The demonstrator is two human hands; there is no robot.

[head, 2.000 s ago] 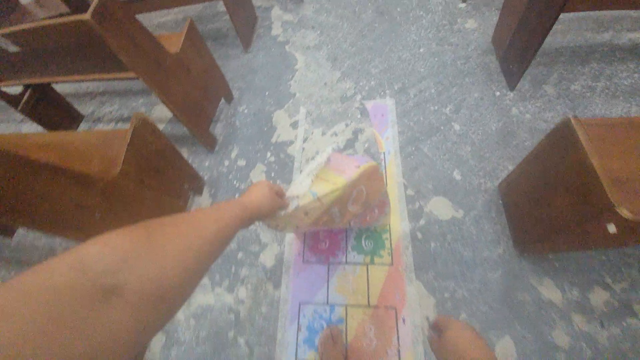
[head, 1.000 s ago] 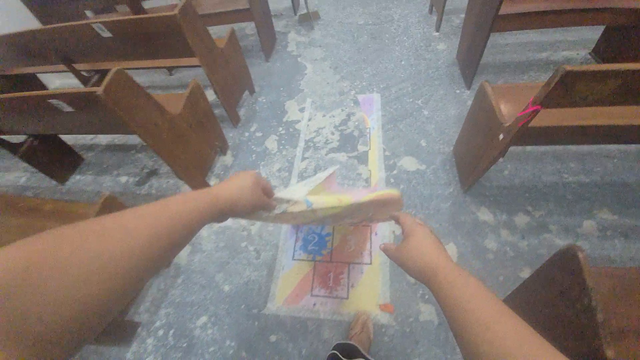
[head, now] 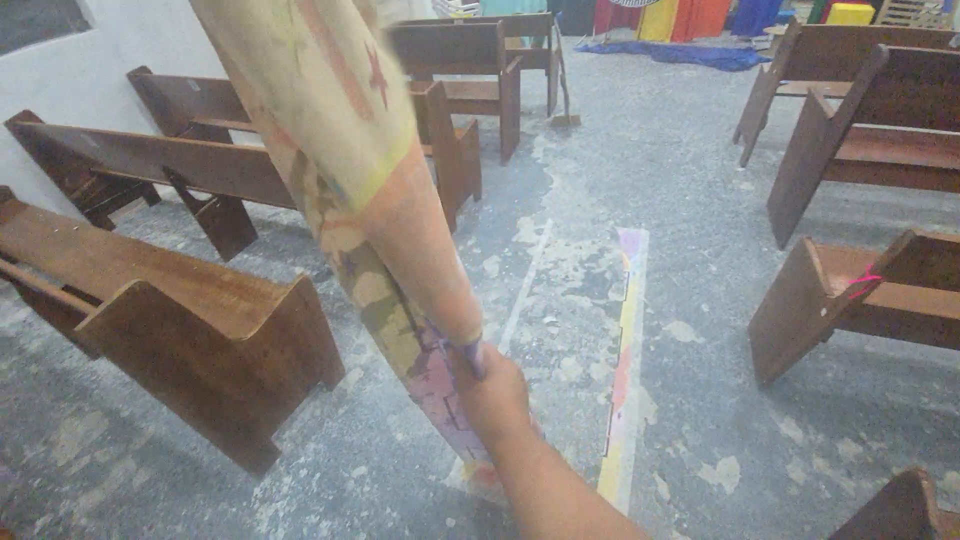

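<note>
A long, loosely rolled or folded printed sheet (head: 315, 112), with coloured patches, runs slantwise from the top edge down to the floor area. My right hand (head: 499, 394) grips it near its lower part, with the arm coming from the bottom right. My left hand is out of view. To the right of the hand, a narrow torn strip of the colourful print (head: 621, 375) lies along the floor under clear or whitish tape. A pale tape line (head: 527, 285) lies on the floor beyond the hand. The sheet hides part of the floor, and its upper end is cut off.
Wooden benches stand on the left (head: 202, 352) and right (head: 862, 300), one with a pink ribbon (head: 866, 280). A broom (head: 564, 116) leans by a far bench. Blue cloth (head: 675, 56) lies on the worn grey floor (head: 697, 202) at the back, before coloured drapes.
The numbered hopscotch squares seen on the floor earlier no longer show there. The sheet is now raised and gathered lengthwise. My left hand has left the view, and the view has tilted up.
</note>
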